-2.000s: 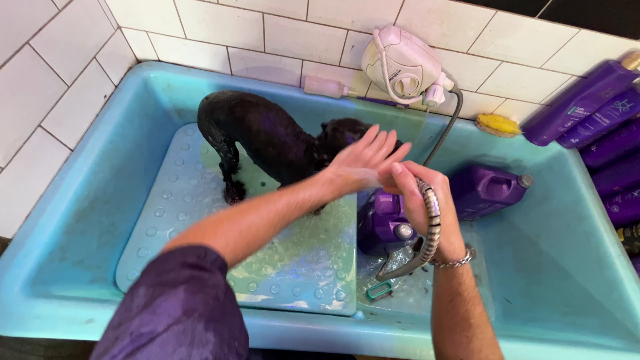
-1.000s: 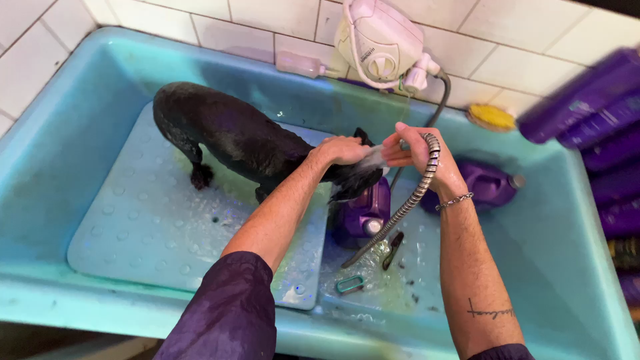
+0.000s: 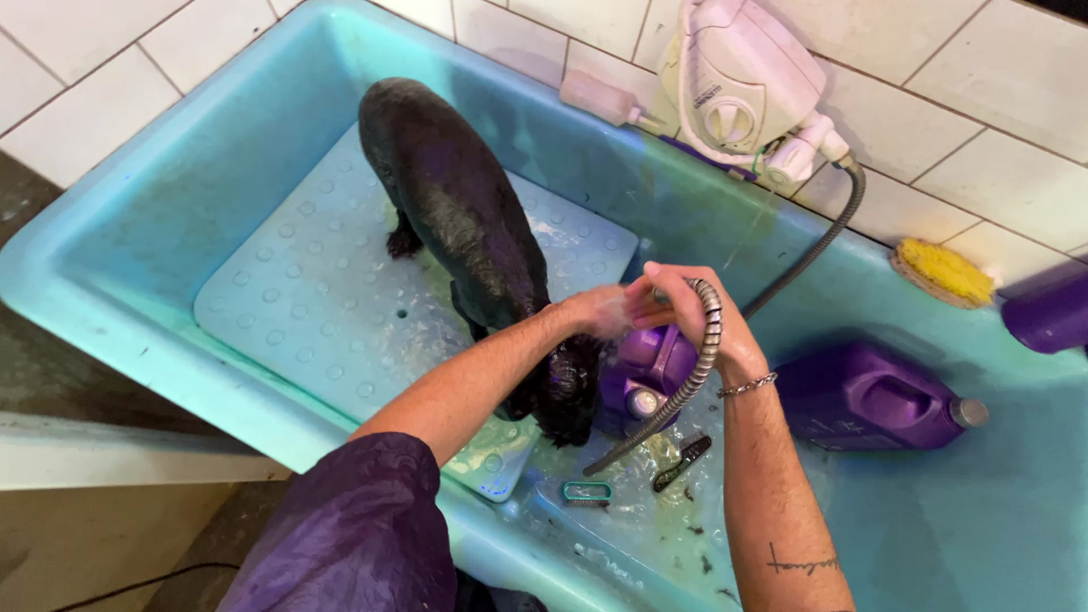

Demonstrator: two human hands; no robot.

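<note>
A wet black dog (image 3: 459,204) stands in a blue tub, its head lowered beside a purple jug (image 3: 650,365). My left hand (image 3: 599,310) is just above the dog's head, in the water spray; it grips nothing that I can see. Over the jug, my right hand (image 3: 693,310) is closed around the end of a metal shower hose (image 3: 705,348), and water leaves it toward my left hand. The nozzle itself is hidden by the fingers. The hose loops down in front of the right wrist, which wears a chain bracelet.
The blue tub (image 3: 170,357) has a raised bubbled mat (image 3: 297,280). A second purple jug (image 3: 875,399), a small green-framed brush (image 3: 586,491) and a dark comb-like tool (image 3: 682,464) lie inside. On the back rim are a yellow sponge (image 3: 943,272) and a bottle (image 3: 599,98), beside a wall-mounted water heater (image 3: 748,85).
The dog's head has lowered and its body has turned more toward the front of the tub. Both hands have stayed near its head, with the spray still running. The view has shifted.
</note>
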